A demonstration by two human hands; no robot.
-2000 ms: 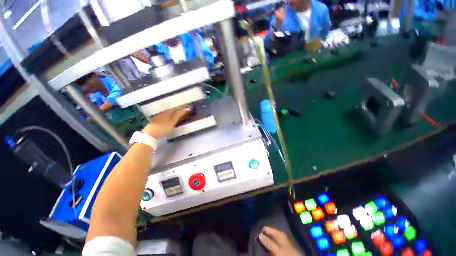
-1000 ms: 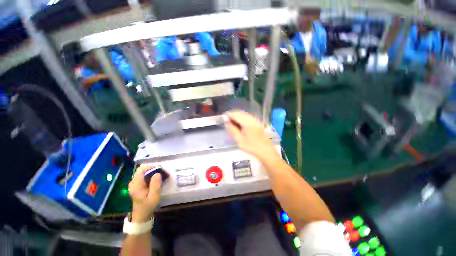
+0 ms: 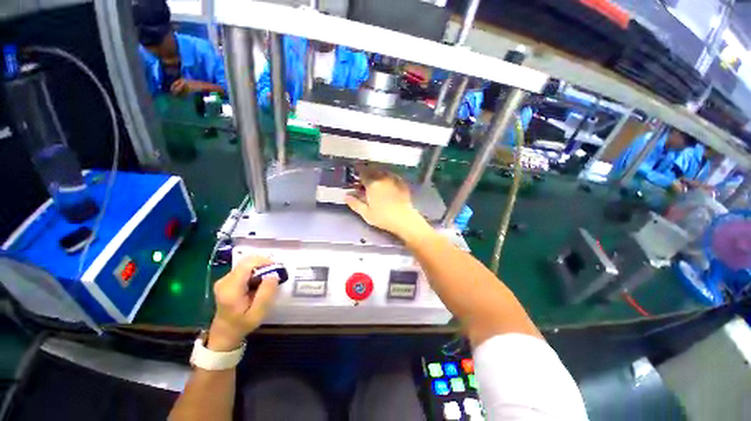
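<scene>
The bench press (image 3: 346, 311) stands in front of me with its upper plate (image 3: 372, 150) raised above the press fixture (image 3: 333, 187). My right hand (image 3: 384, 202) reaches under the plate, its fingers at the fixture; whether they grip a part is hidden. My left hand (image 3: 239, 298) holds a small dark watch unit (image 3: 268, 275) between thumb and fingers, in front of the left end of the white panel. The red emergency stop (image 3: 359, 286) sits between two timers, the left (image 3: 310, 282) and the right (image 3: 402, 284).
A blue control box (image 3: 148, 247) with a clear cylinder stands at left. Lit units (image 3: 451, 385) lie in the right tray, partly behind my right arm. Grey metal blocks (image 3: 586, 261) sit on the green bench at right. People in blue (image 3: 193, 62) are opposite.
My right hand has moved from the fixture's right side to its middle, under the plate. My left hand still holds the dark unit. The view has turned.
</scene>
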